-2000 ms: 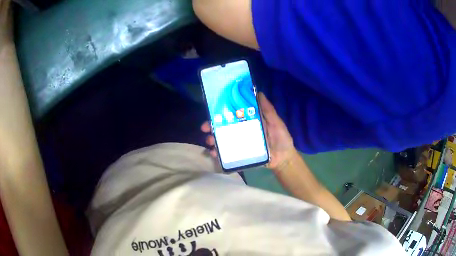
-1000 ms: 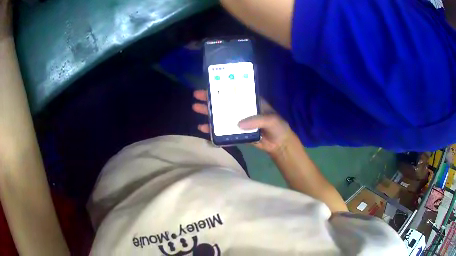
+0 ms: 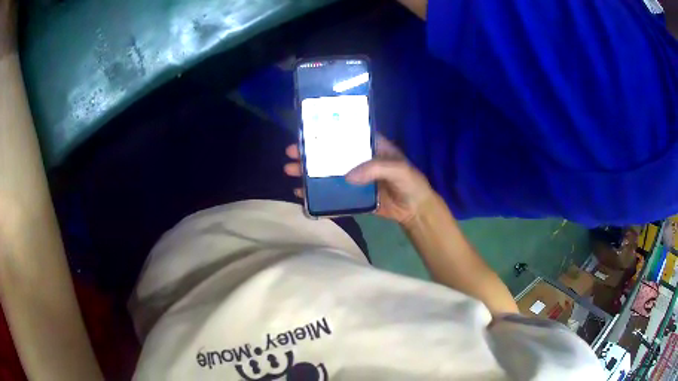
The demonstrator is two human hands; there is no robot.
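Note:
My right hand (image 3: 398, 182) holds a smartphone (image 3: 337, 152) upright above my lap. Its fingers show at the left side of the phone, and the thumb lies over the lower screen. The screen is lit, with a white panel in the middle and darker blue above and below. The palm is partly hidden behind the phone. My left hand is not in view. A bare forearm (image 3: 37, 223) runs along the left edge, with its hand out of the picture.
A worn green bench edge (image 3: 111, 67) curves across the upper left. A person in a blue shirt (image 3: 550, 111) is close at the upper right. Cartons (image 3: 546, 301) and shelves stand at the lower right beyond the green floor.
The phone has moved up and slightly left. Its screen changed from a blue home screen to a white panel, which is now smaller. My thumb has come over the screen. The neighbour's arm has shifted right.

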